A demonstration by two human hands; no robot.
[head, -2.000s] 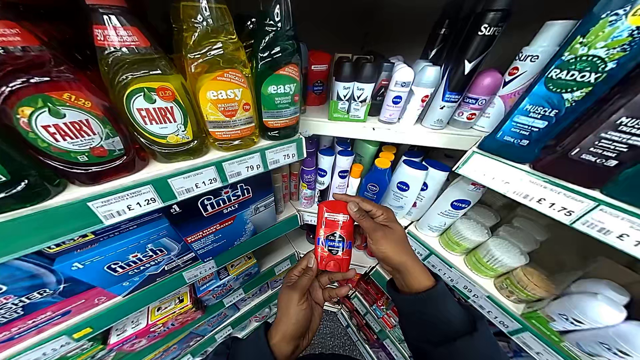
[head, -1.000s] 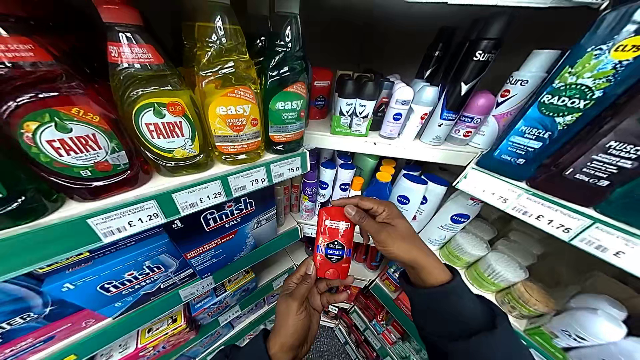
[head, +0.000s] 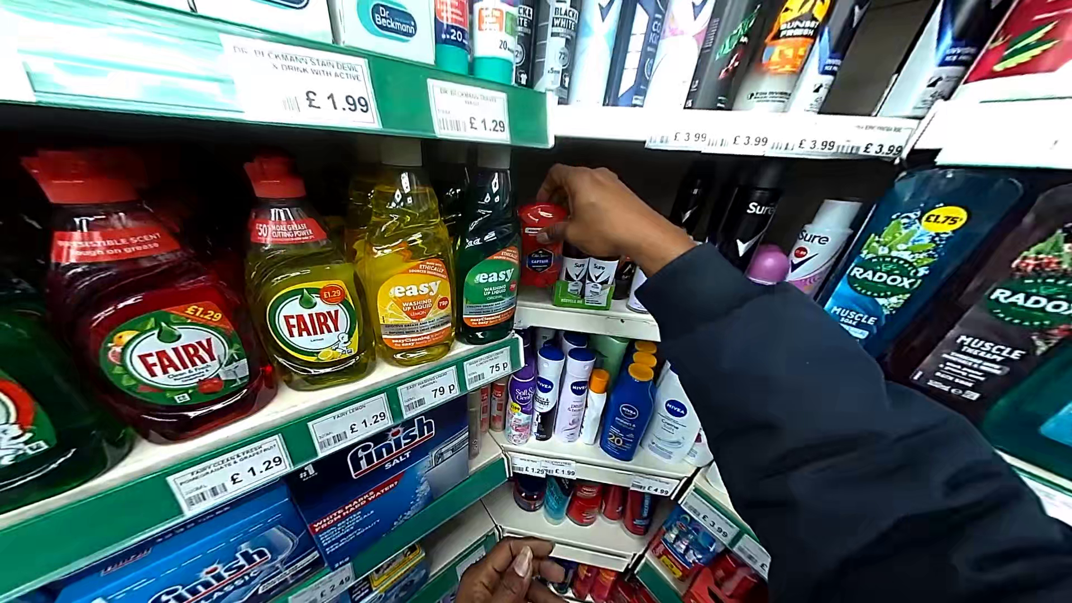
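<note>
My right hand [head: 599, 213] reaches into the corner shelf, its fingers on the top of a red Old Spice deodorant stick [head: 540, 247]. The stick stands upright between a green bottle of Easy washing-up liquid [head: 490, 260] and a green-and-white pack of Sure roll-ons [head: 584, 280]. Part of its right side is hidden by my fingers. Low at the bottom edge is my left hand [head: 511, 574], with fingers curled and nothing seen in it; its lower part is cut off by the frame.
Fairy bottles [head: 314, 310] line the left shelf, above Finish boxes [head: 381, 477]. Nivea bottles [head: 628, 414] stand on the shelf below my right hand. Radox bottles [head: 900, 251] are at the right. A green shelf edge [head: 402, 92] with price labels runs overhead.
My right hand has moved from beside my left hand up and forward to the corner shelf. The red stick that both hands held is no longer in my left hand. The view has shifted.
</note>
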